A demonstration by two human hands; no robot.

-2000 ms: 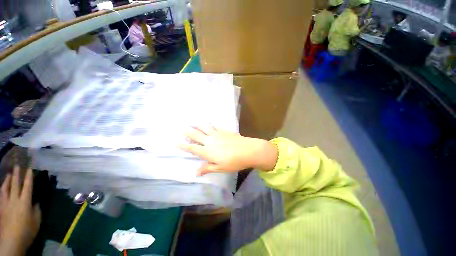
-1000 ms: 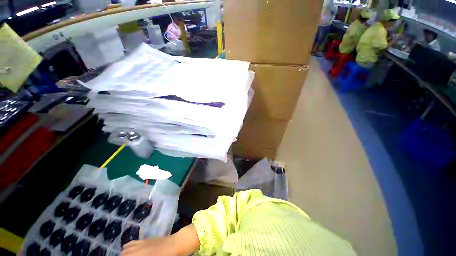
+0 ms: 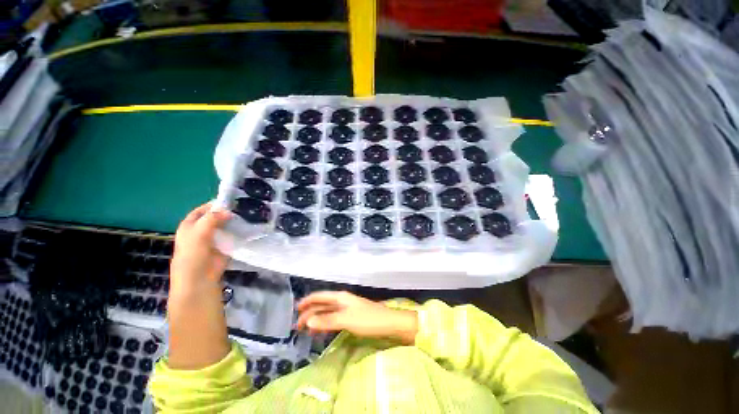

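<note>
A translucent white blister tray lies before me on the green bench, its pockets filled with rows of round black parts, probably watch cases. My left hand is at the tray's front left corner, fingers on its edge; the thumb's hold is partly hidden. My right hand is below the tray's front edge, close to my body, apart from the tray, with fingers loosely together and nothing visible in it. A crumpled white cloth lies at the tray's right edge.
A tall layered stack of trays and white sheets stands at the right, a shiny-topped bottle beside it. More filled trays and a dark glossy heap are lower left. A yellow post rises behind the tray.
The view has swung left from the stack to the filled tray. My right hand has left the stack and now is near my body. My left hand is now at the tray's corner.
</note>
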